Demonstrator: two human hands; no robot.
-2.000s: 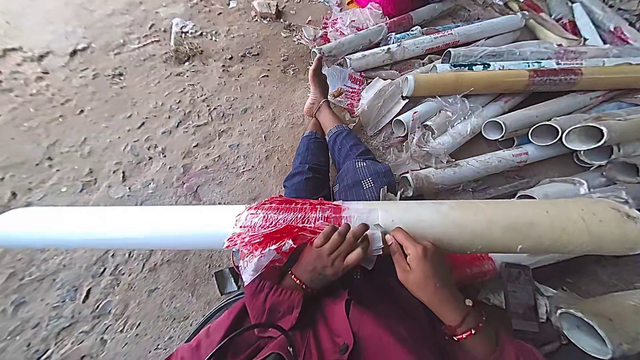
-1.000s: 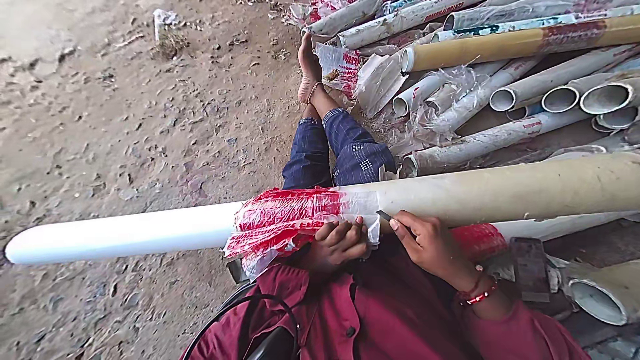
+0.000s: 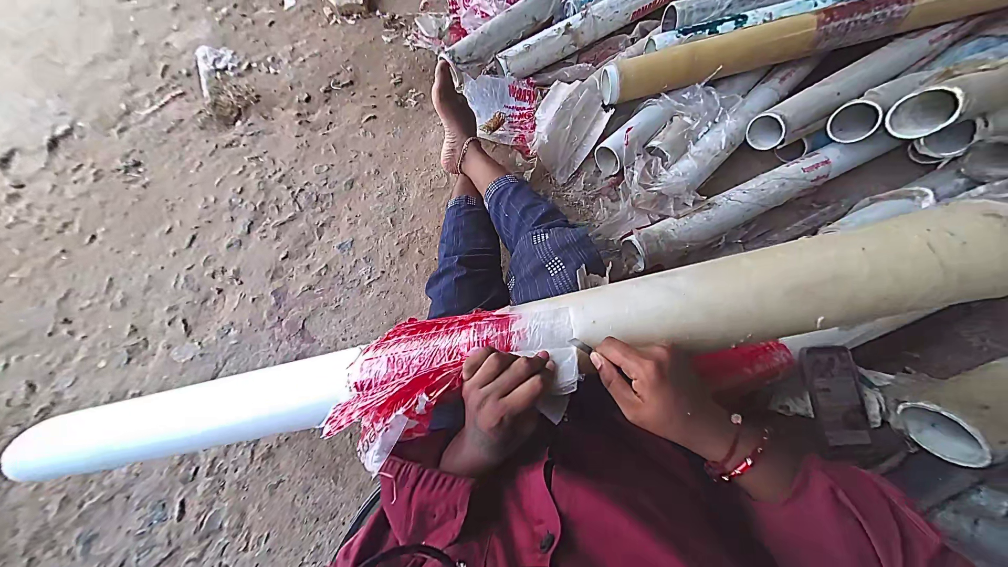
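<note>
A long plastic pipe [image 3: 772, 276] lies across my lap, white at its left end and yellowed and dusty to the right. Red and white printed plastic film [image 3: 425, 354] is bunched around its middle. My left hand [image 3: 504, 394] grips the loose edge of the film on the near side of the pipe, fingers curled. Just right of it, my right hand [image 3: 654, 386] pinches a small dark blade-like tool [image 3: 581, 346], its tip at the film's edge. The rest of the tool is hidden in my fingers.
Many dusty pipes, among them a yellow one [image 3: 709, 67], lie piled at the upper right with torn plastic film [image 3: 575, 126] between them. A dark phone-like object [image 3: 835, 394] rests right of my right hand. Rough dirt ground [image 3: 197, 236] spreads left of my outstretched legs.
The pipe has tilted, its white left end now lower in view and its right part higher. Both hands stay near the film's edge. The view has shifted a little.
</note>
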